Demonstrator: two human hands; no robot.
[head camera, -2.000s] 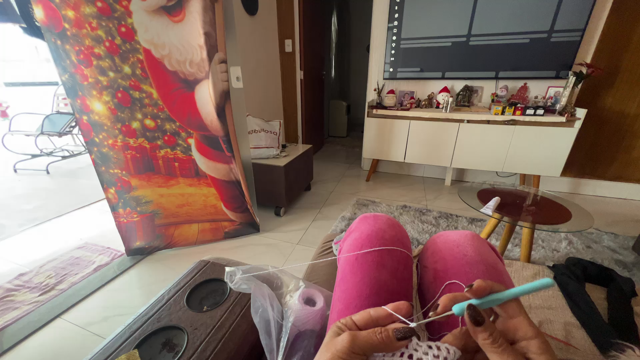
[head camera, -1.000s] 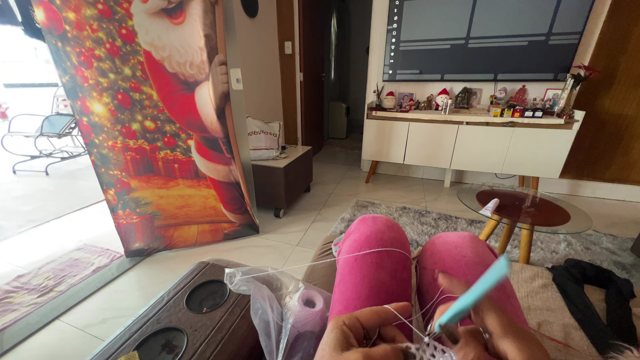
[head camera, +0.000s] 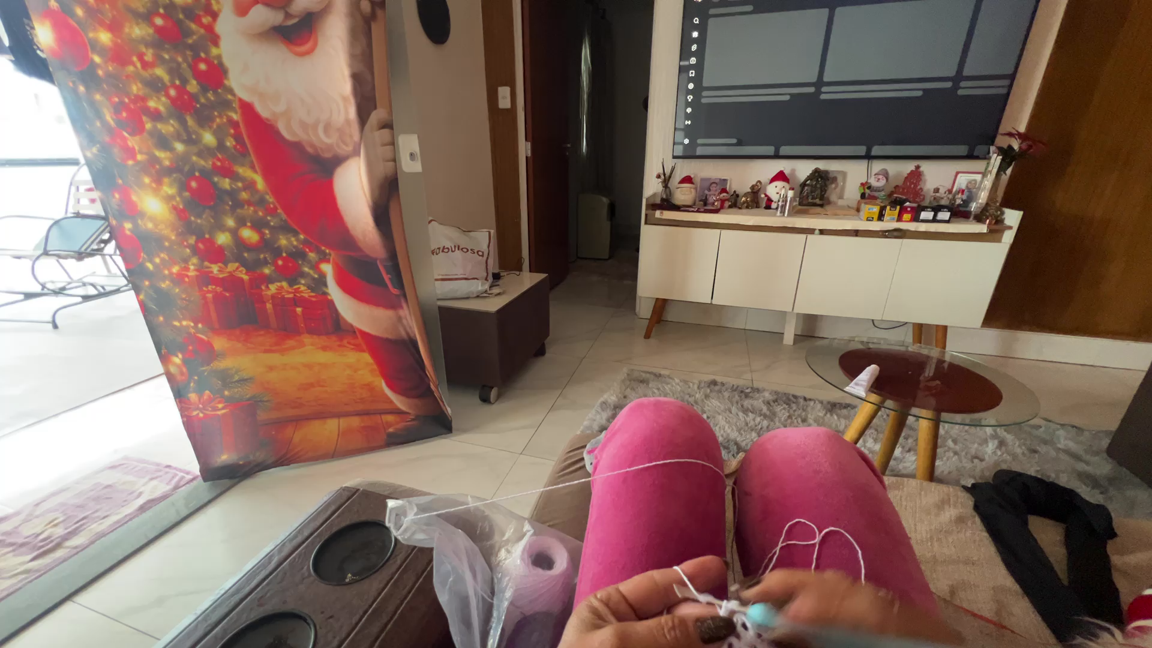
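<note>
At the lower middle, my left hand (head camera: 652, 607) pinches white crochet work (head camera: 742, 625), with the thread looped over its fingers. My right hand (head camera: 837, 603), blurred, grips a crochet hook with a light blue handle (head camera: 763, 616) close against the work; the metal tip is hidden. White thread (head camera: 558, 486) runs from a clear plastic bag (head camera: 468, 549) across the pink-clad knees. Inside the bag stands a cone of pale thread (head camera: 540, 585). A slack loop of thread lies on the right thigh.
A brown armrest with cup holders (head camera: 351, 551) is at lower left. Dark cloth (head camera: 1044, 540) lies on the seat at right. Ahead are a round glass-topped table (head camera: 922, 382), a grey rug (head camera: 711, 414), a white cabinet (head camera: 760, 265) and a Santa-print panel (head camera: 270, 225).
The blue handle, earlier pointing up and right, is now low, its end beside my left fingers. My right hand has moved and is blurred.
</note>
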